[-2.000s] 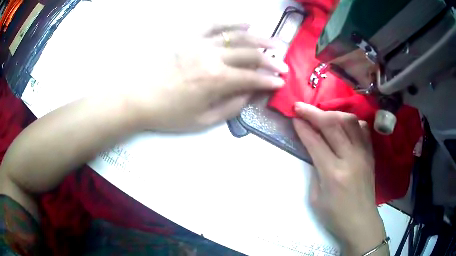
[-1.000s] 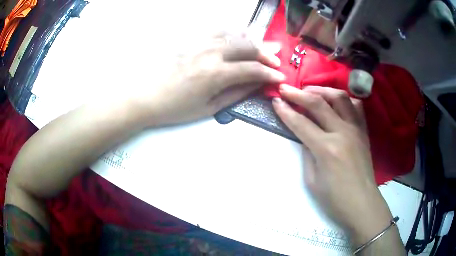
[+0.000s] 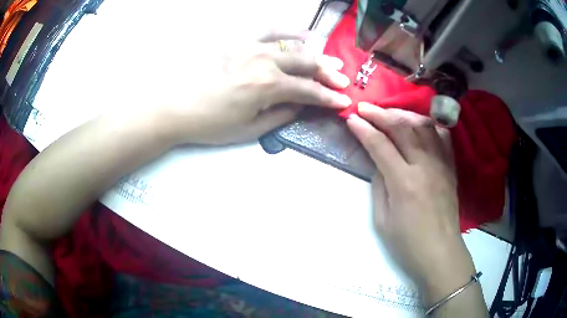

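A bright red garment panel (image 3: 398, 87) lies under the presser foot (image 3: 365, 73) and runs right behind my right hand. My left hand (image 3: 261, 93) is to the left of the foot, its fingertips pressing on the panel's left edge. My right hand (image 3: 413, 168) is below the foot, its thumb and index finger pinching the panel's near edge close to my left fingertips. The needle itself cannot be made out. The grey machine bed (image 3: 323, 141) shows below the fingertips.
The sewing machine head (image 3: 491, 56) hangs over the upper right, with a pale knob (image 3: 445, 110) above my right hand. The white table (image 3: 248, 205) has printed ruler marks. Darker red cloth (image 3: 143, 242) lies at the lower left. Black cables (image 3: 513, 279) are at the lower right.
The panel's near corner is drawn in between my fingertips, and both hands have moved closer together since two seconds ago. The whole view has shifted, so the machine head sits higher in it.
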